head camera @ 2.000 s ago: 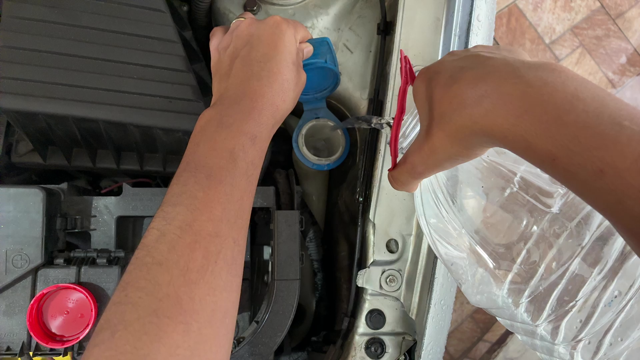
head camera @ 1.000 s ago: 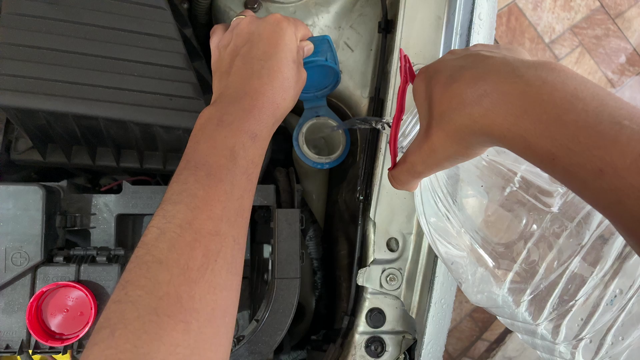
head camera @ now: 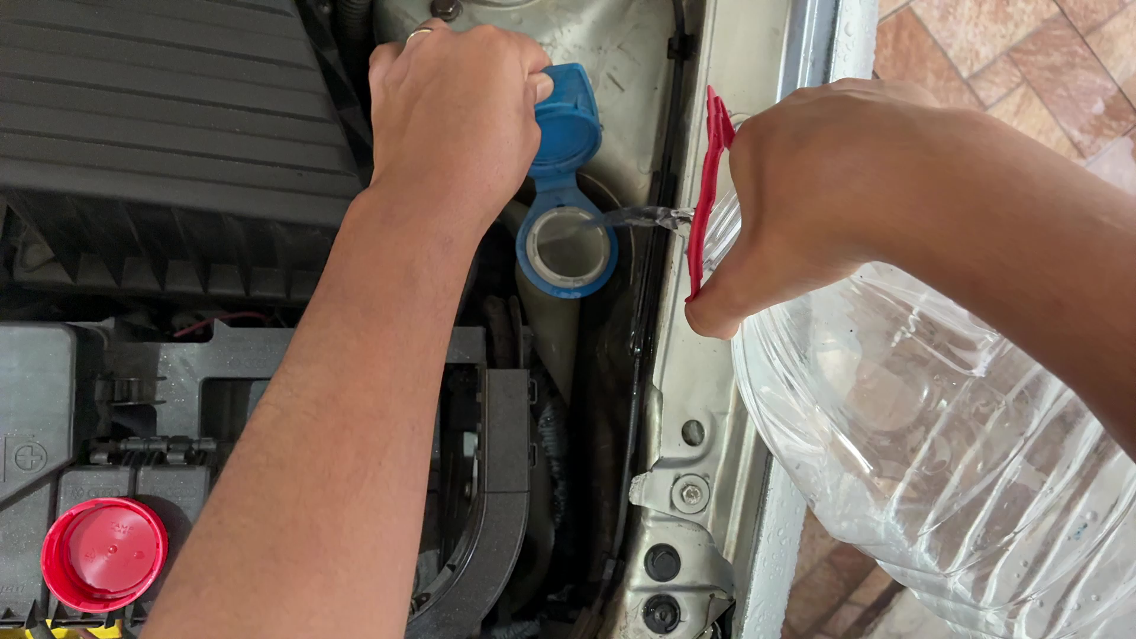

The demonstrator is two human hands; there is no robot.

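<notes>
My left hand [head camera: 457,115] grips the edge of the raised blue cap [head camera: 568,120] of a washer fluid reservoir. Just below the cap, the round filler neck [head camera: 572,244] with its blue rim stands uncovered. My right hand [head camera: 816,186] holds a large clear plastic bottle [head camera: 923,444] near its neck, tilted to the left, with a red plastic handle [head camera: 707,195] at the neck. From the bottle mouth a stream of clear liquid [head camera: 643,216] runs left into the filler neck. The fingers of my right hand are partly hidden behind the bottle.
A red screw cap [head camera: 105,555] lies upside down on the black battery cover [head camera: 35,444] at lower left. The ribbed black air filter housing [head camera: 160,106] fills the upper left. The metal fender edge [head camera: 710,399] runs between the engine bay and the tiled floor [head camera: 1021,71].
</notes>
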